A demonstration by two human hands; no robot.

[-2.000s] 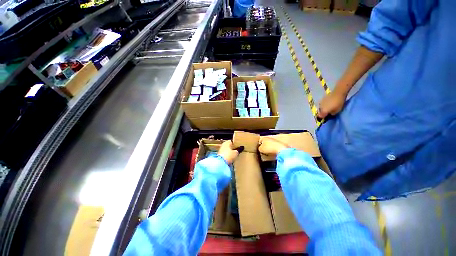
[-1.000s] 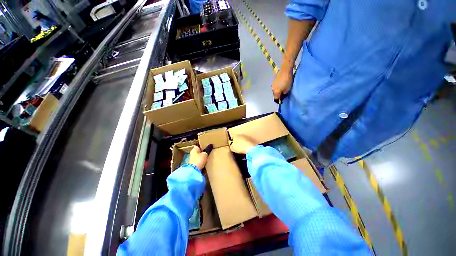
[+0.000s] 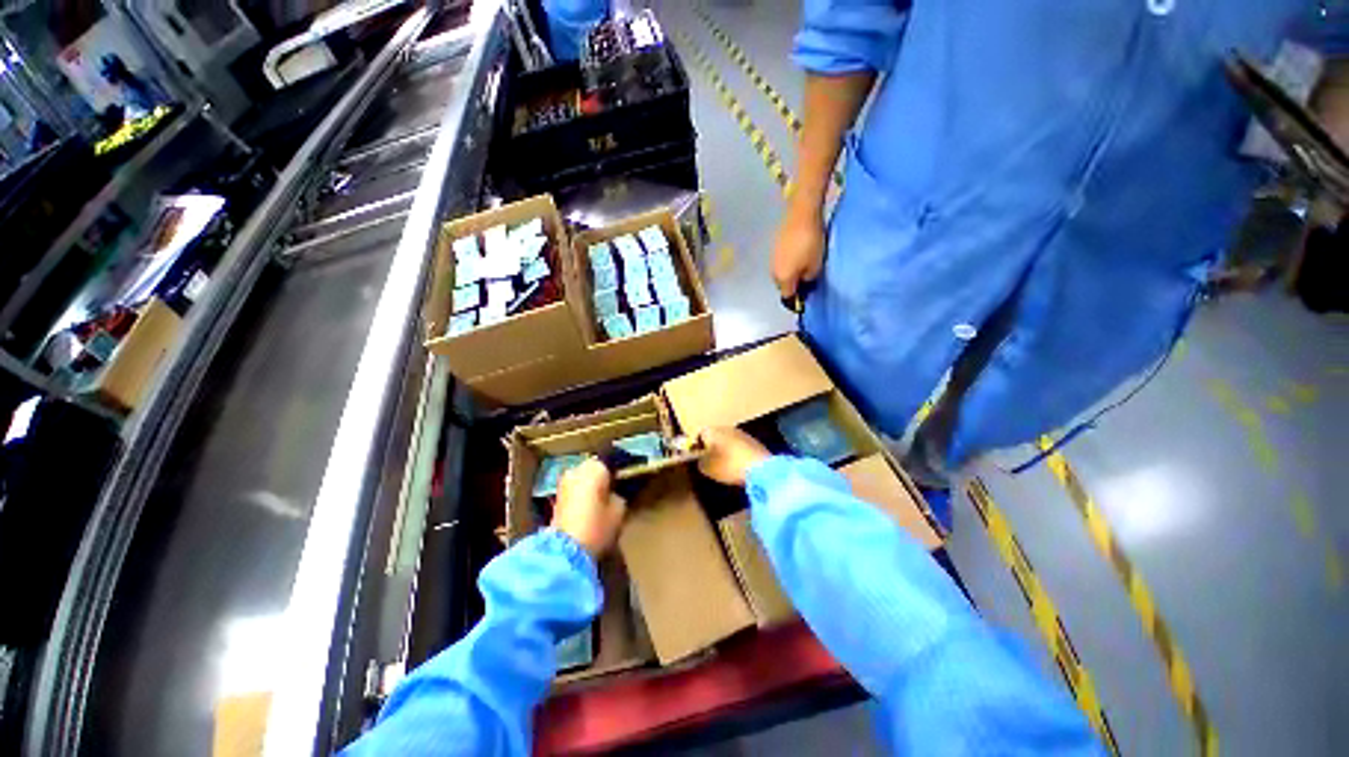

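Observation:
An open brown carton (image 3: 521, 510) stands in the black tote with a red front part (image 3: 695, 692). Teal-topped units (image 3: 559, 473) show inside it. A long carton flap (image 3: 684, 569) lies over the carton's right part. My left hand (image 3: 589, 506) grips the left end of the flap's raised far edge. My right hand (image 3: 728, 456) pinches the right end of that edge. A small dark thing shows by my left thumb; I cannot tell what it is. My fingertips are partly hidden.
Two joined open cartons (image 3: 511, 352) with teal-topped units stand beyond the tote. The metal conveyor rail (image 3: 388, 355) runs along the left. A person in a blue coat (image 3: 1021, 222) stands close on the right. Black totes (image 3: 599, 145) stand farther back. Yellow-black tape marks the floor.
The flap's far end has been bent up and towards me, uncovering teal units behind it. Both hands still hold it. The view has turned right since the oldest frame.

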